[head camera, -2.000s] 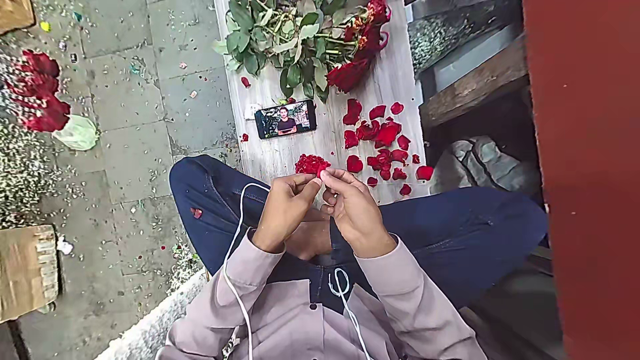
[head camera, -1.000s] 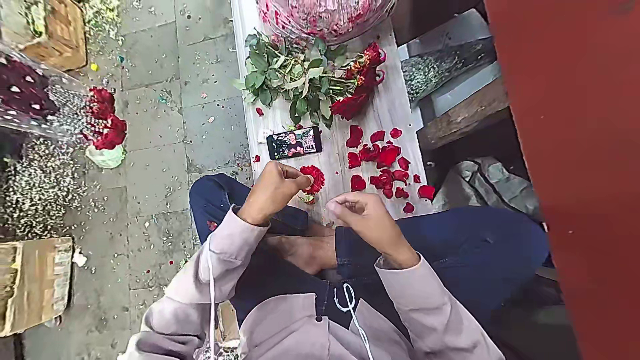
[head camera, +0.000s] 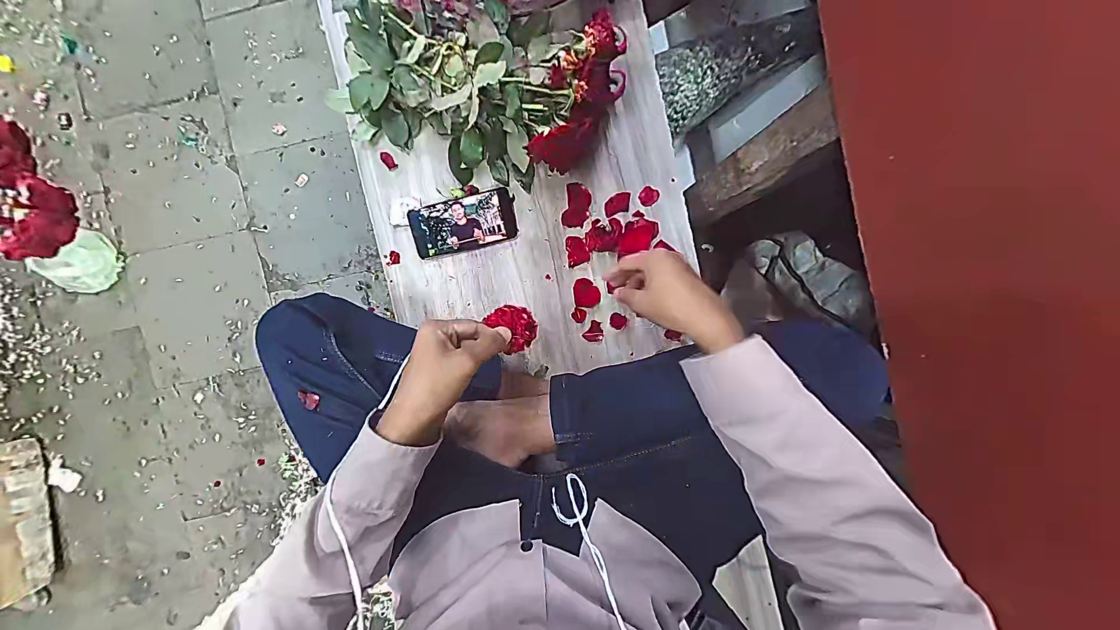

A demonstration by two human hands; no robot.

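Note:
My left hand (head camera: 451, 367) pinches a red rose head (head camera: 512, 329) between thumb and fingers, low over the near edge of the pale wooden board. To the right, my right hand (head camera: 669, 293) is over the loose red petals (head camera: 637, 236), its thumb and fingertips close to one another; whether a petal is between them cannot be told. Beyond my left hand lies a smartphone (head camera: 464, 224) with a lit screen. Red roses (head camera: 573, 140) with green leafy stems (head camera: 464, 96) rest across the far part of the board.
My crossed legs (head camera: 630, 402) are at the board's near edge. A red panel (head camera: 980, 306) stands along the right side. Rough wood (head camera: 766, 157) and a crumpled grey sack (head camera: 809, 276) are right of the board. More red roses (head camera: 35, 214) are at far left above the littered paving.
My hands were together at the rose head two seconds ago and have parted. The right hand has moved right and forward to the loose petals, while the left keeps the rose head.

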